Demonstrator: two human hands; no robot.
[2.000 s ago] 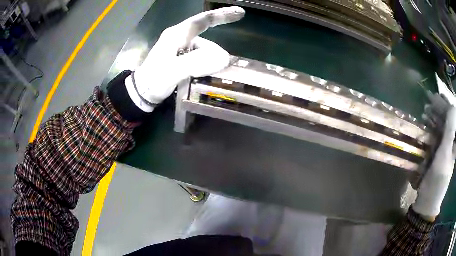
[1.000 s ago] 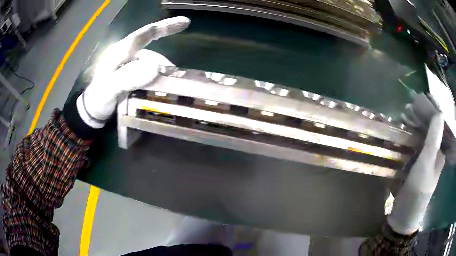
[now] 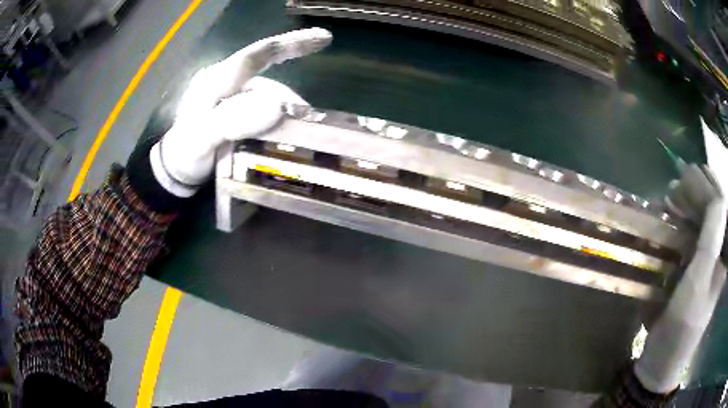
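Observation:
A long silver metal housing (image 3: 447, 191) lies slantwise across the green bench mat, its side rails and dark slots facing me. Paired round recesses line its top edge, and short orange strips show in the slots near both ends. My left hand (image 3: 227, 111), in a white glove, holds the housing's left end, with the index finger stretched out above it. My right hand (image 3: 693, 279), also gloved, is at the right end. A grey cylinder, possibly a dispensing syringe (image 3: 693, 191), with a thin green tip, shows blurred at the right hand.
Stacked metal housings (image 3: 511, 32) stand at the far side of the green bench mat (image 3: 383, 80). A white paper sheet (image 3: 714, 151) is at the right edge. A dark device with a red light (image 3: 661, 58) is at the far right. Grey floor with a yellow line (image 3: 132, 100) lies left.
Over the last two seconds the housing and both hands shift left and slightly down in view, then partly back right, as the whole view moves. Both hands keep their places at the housing's ends.

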